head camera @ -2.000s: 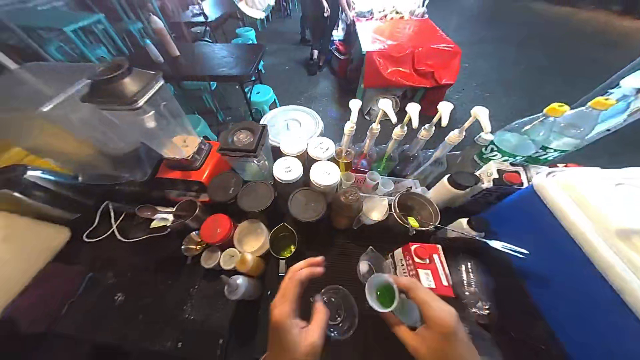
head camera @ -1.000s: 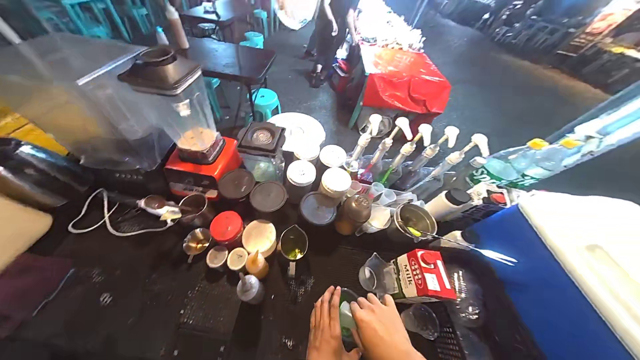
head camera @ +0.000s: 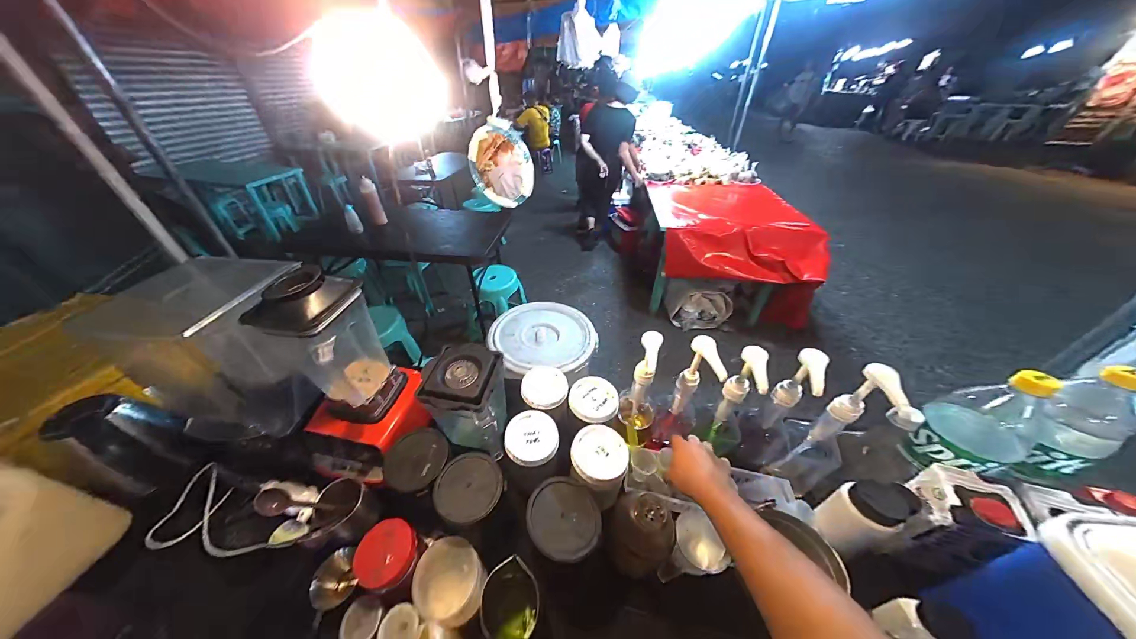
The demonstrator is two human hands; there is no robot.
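My right hand (head camera: 701, 470) reaches over the worktop to the row of pump bottles, its fingers at small clear plastic cups (head camera: 646, 463) in front of a red syrup bottle (head camera: 672, 417). Whether it grips a cup cannot be told. A yellow syrup bottle (head camera: 635, 415) stands left of the hand and a green one (head camera: 721, 430) just behind it. Nearer than the cups are a brown bottle (head camera: 641, 532) and a clear measuring cup (head camera: 701, 540). A metal pot (head camera: 803, 546) is partly hidden under my forearm. My left hand is out of view.
A red-based blender (head camera: 355, 382), a second blender jar (head camera: 463, 399) and several lidded jars (head camera: 532, 437) crowd the left and middle. Sprite bottles (head camera: 985, 422) and a blue box (head camera: 1003, 595) are at the right. Beyond stand a red-covered table (head camera: 745, 231) and people (head camera: 608, 146).
The view has tilted up strongly. One second ago both hands were together around a cup at the near edge; now the right hand is out at the pump bottles and the left is gone from view.
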